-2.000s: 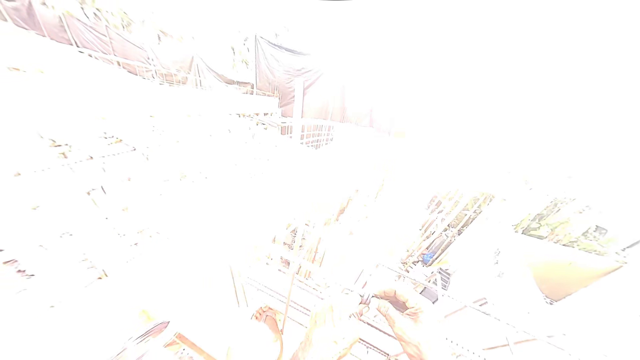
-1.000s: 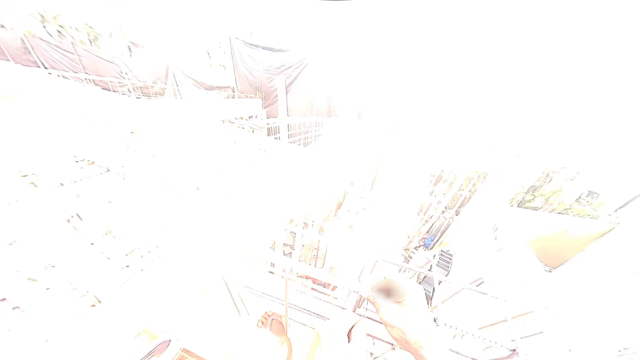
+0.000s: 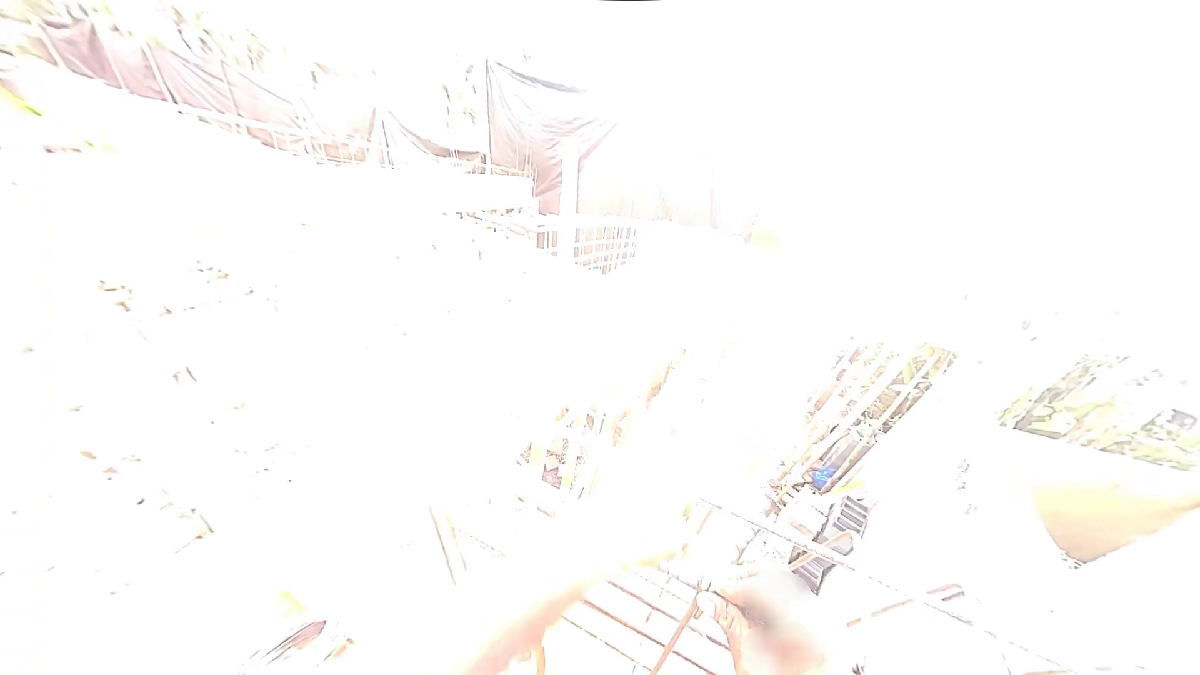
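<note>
Strong glare washes out much of the view. My left hand [image 3: 664, 555] reaches in from the bottom over thin reinforcing bars [image 3: 623, 605]; its fingers fade into the brightness, and what they touch cannot be made out. To its right, my right hand [image 3: 761, 614] has its thumb and fingers curled near the upper end of a slanting reddish rod [image 3: 677, 639]. Whether it grips the rod or a smaller thing is unclear. A long ribbed bar [image 3: 867, 570] runs down to the right, just beyond this hand.
Below, beyond the bars, are dark slatted steps [image 3: 844, 525] and a small blue object [image 3: 823, 476]. A tan sheet or panel [image 3: 1116, 511] lies at the right. Fabric screening [image 3: 539, 122] hangs on poles at the back, beside a white lattice railing [image 3: 607, 246].
My left forearm now stretches up and right toward my right hand, where a second ago it was not plainly visible. My right hand stays near the bars.
</note>
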